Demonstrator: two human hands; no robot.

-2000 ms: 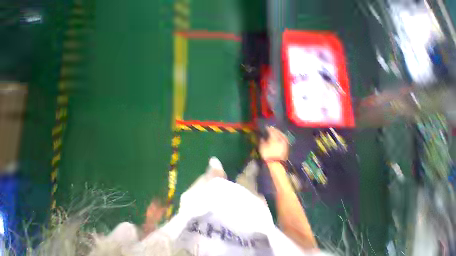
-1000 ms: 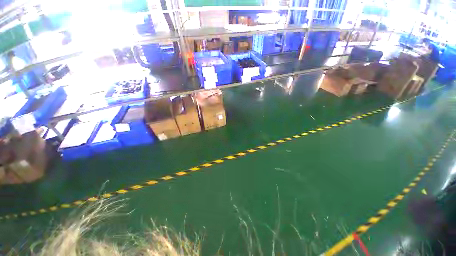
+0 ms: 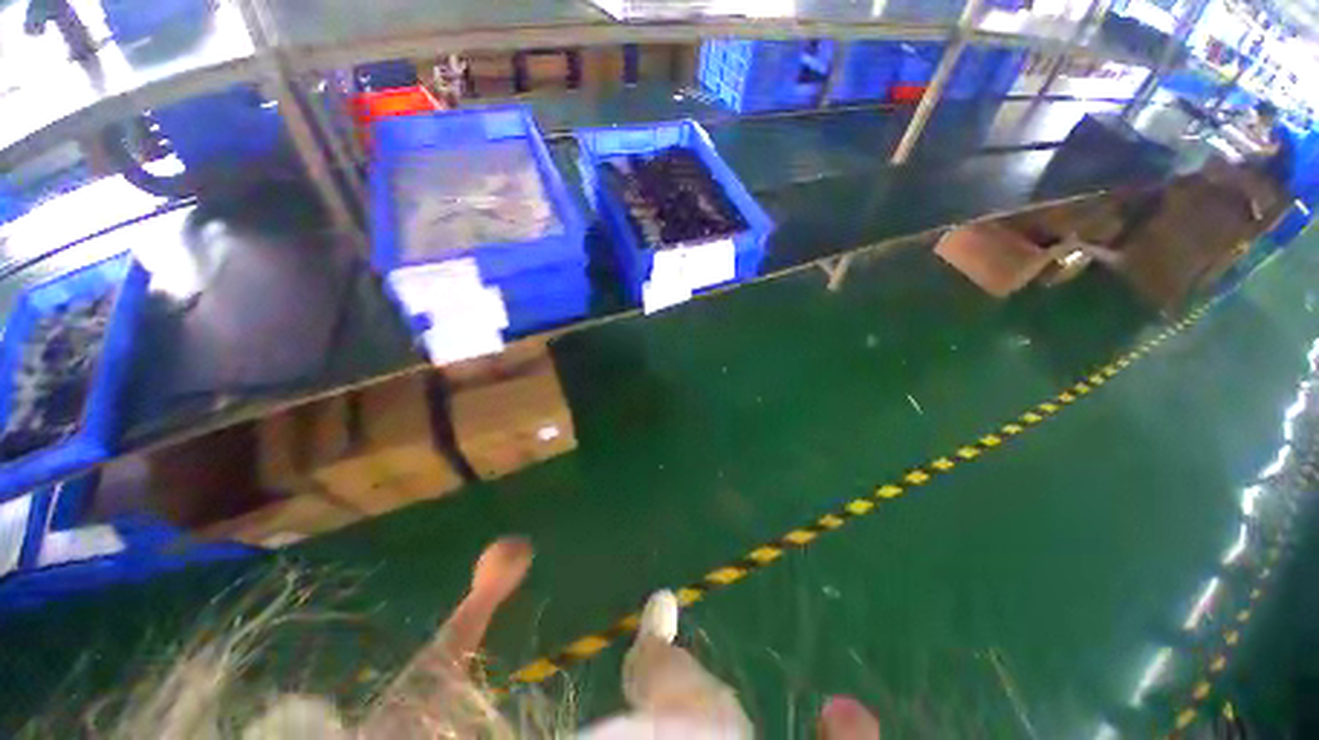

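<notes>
My left hand [image 3: 501, 568] is low in the picture, over the green floor, small and blurred; nothing shows in it, and its finger shape is unclear. My right hand [image 3: 846, 719] is a small blurred patch cut off by the bottom edge. Ahead on the bench, a blue tote [image 3: 745, 262] holds dark units and bears white paper on its near side. Beside it on the left, stacked blue totes [image 3: 544, 298] hold pale contents at the top, with white paper [image 3: 460, 310] in front. Another blue tote [image 3: 116, 362] with dark contents stands at far left.
The dark green bench [image 3: 275, 311] runs across the upper view. Cardboard boxes [image 3: 509, 412] stand under it, and open boxes [image 3: 995, 257] lie farther right. Yellow-black tape [image 3: 859, 508] crosses the green floor [image 3: 694, 434]. A light shoe [image 3: 660, 616] shows at the bottom.
The view has turned from the red tray and circuit boards to the tote bench, which now appears nearer than one second ago. Both hands have come into view at the bottom.
</notes>
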